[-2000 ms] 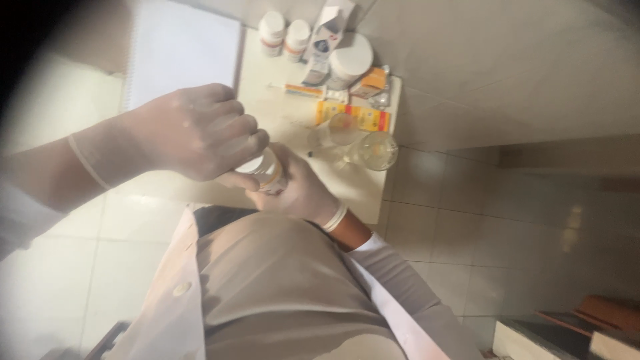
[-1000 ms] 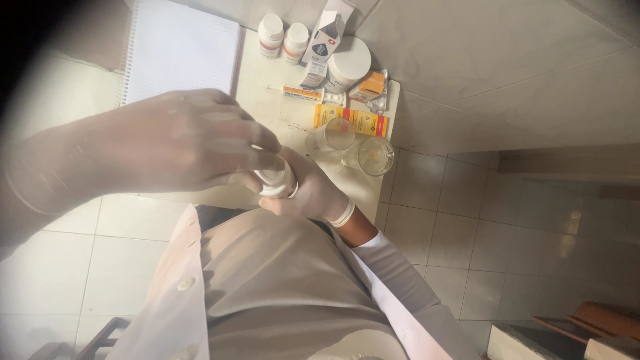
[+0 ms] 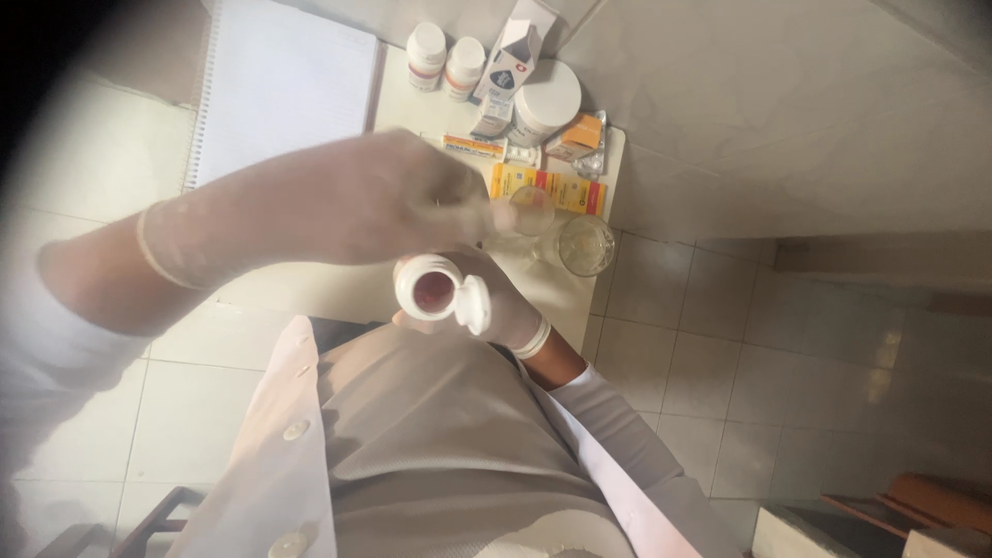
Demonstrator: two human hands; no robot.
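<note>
My right hand (image 3: 504, 302), in a thin pale glove, holds a white plastic bottle (image 3: 426, 287). The bottle's hinged flip cap (image 3: 473, 304) stands open on the right side, and dark reddish contents show inside its mouth. My left hand (image 3: 364, 198), gloved too and blurred, is above and to the left of the bottle. Its fingers point right, towards a clear glass vessel (image 3: 532, 211); whether they pinch anything cannot be made out. A second clear round glass vessel (image 3: 587, 246) is at the table's right edge.
An open spiral notebook (image 3: 287, 85) lies upper left on the cream tabletop (image 3: 310, 291). Two white bottles (image 3: 426, 56), (image 3: 465, 68), a tall carton (image 3: 508, 66), a large white tub (image 3: 547, 101), an orange-white box (image 3: 575, 137), a blister pack (image 3: 593, 155) and yellow-red packets (image 3: 546, 186) stand or lie behind.
The bottle's cap now stands open, showing the inside. My left hand was over the bottle's top in the earlier frames and has moved off it, up the view. My right hand still holds the bottle.
</note>
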